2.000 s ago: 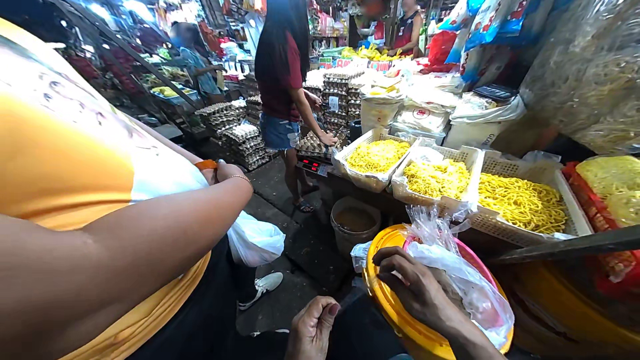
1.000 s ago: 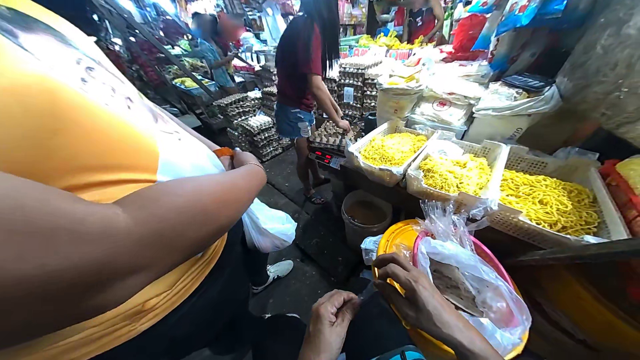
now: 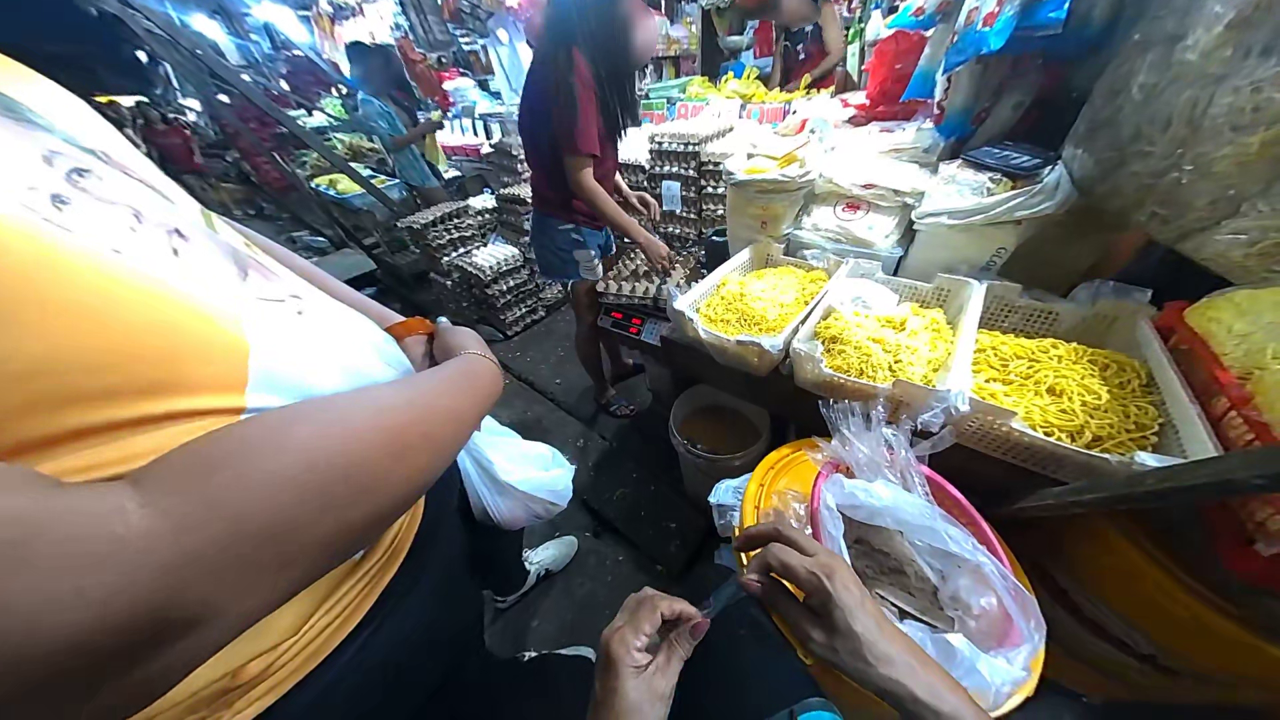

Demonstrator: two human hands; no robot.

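My left hand is low in the middle, thumb and fingertips pinched on a small clear plastic piece. That piece stretches toward my right hand, whose curled fingers are at its other end; whether they grip it is hard to tell. Below and beside my right hand is a yellow tub with a pink-rimmed basin on it. A white plastic bag lies open in the basin, with a greyish-brown thing inside. Clear plastic stands up at the basin's back edge.
Perforated crates of yellow noodles line the stall. A bucket of brownish water stands on the floor. A person in orange and white is close at left, a white bag hanging beside them. Another person handles egg trays above a scale.
My left hand, closed near my right a second ago, now pinches a visible bit of clear plastic. The person by the scale has both hands over the egg trays.
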